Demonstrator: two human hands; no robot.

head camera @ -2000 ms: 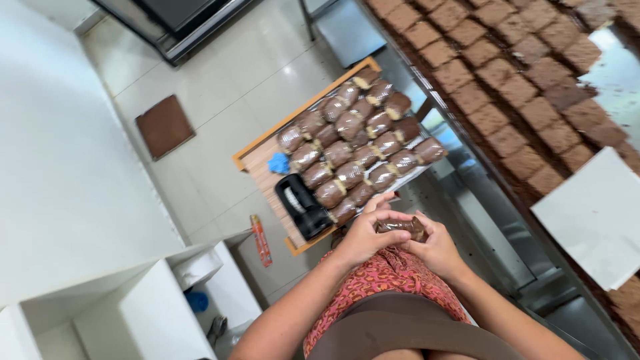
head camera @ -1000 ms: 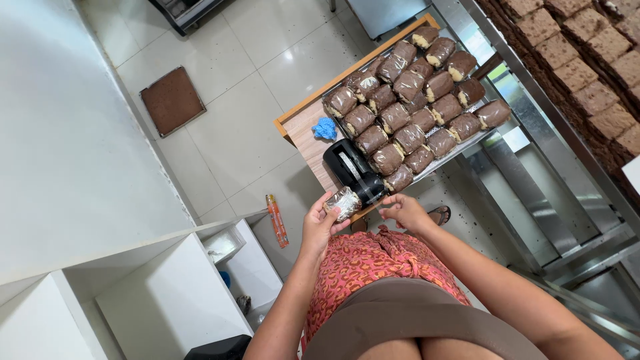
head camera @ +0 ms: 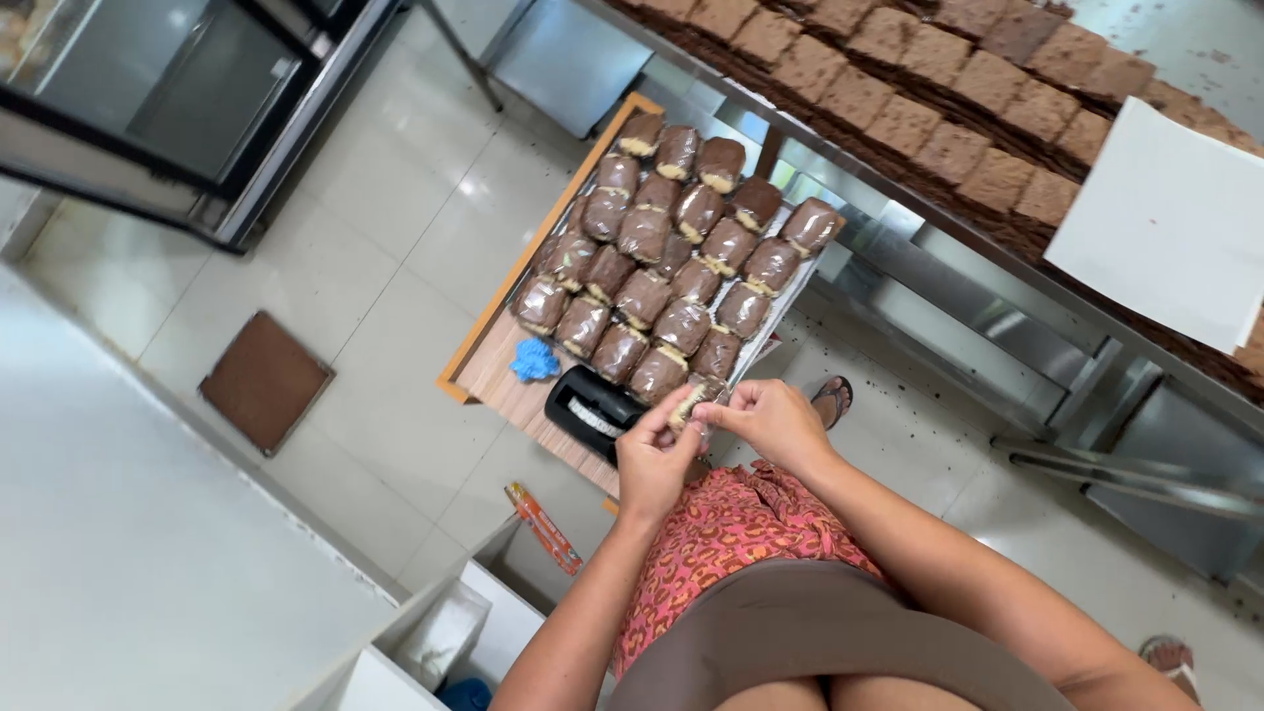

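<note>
Between both hands is a small chocolate cake with a pale filling (head camera: 691,403), in clear plastic wrap. My left hand (head camera: 656,456) grips its left side, and my right hand (head camera: 770,415) pinches the wrap on its right. Just beyond the hands, several rows of wrapped chocolate cakes (head camera: 642,298) lie on a tray on a wooden-topped stand (head camera: 494,390). A black tape dispenser (head camera: 592,415) with a white serrated part sits left of my left hand, beside a crumpled blue item (head camera: 534,359).
A metal table (head camera: 938,212) at the upper right bears rows of cut chocolate cake (head camera: 904,123) and a white sheet (head camera: 1170,222). White shelving (head camera: 395,681) stands at lower left. A brown square mat (head camera: 267,383) lies on the tiled floor. Someone's sandalled foot (head camera: 1170,660) shows at lower right.
The wrapped cake was beside the dispenser in my left hand, with my right hand apart from it. Now both hands are together on it, right of the dispenser. The view has shifted.
</note>
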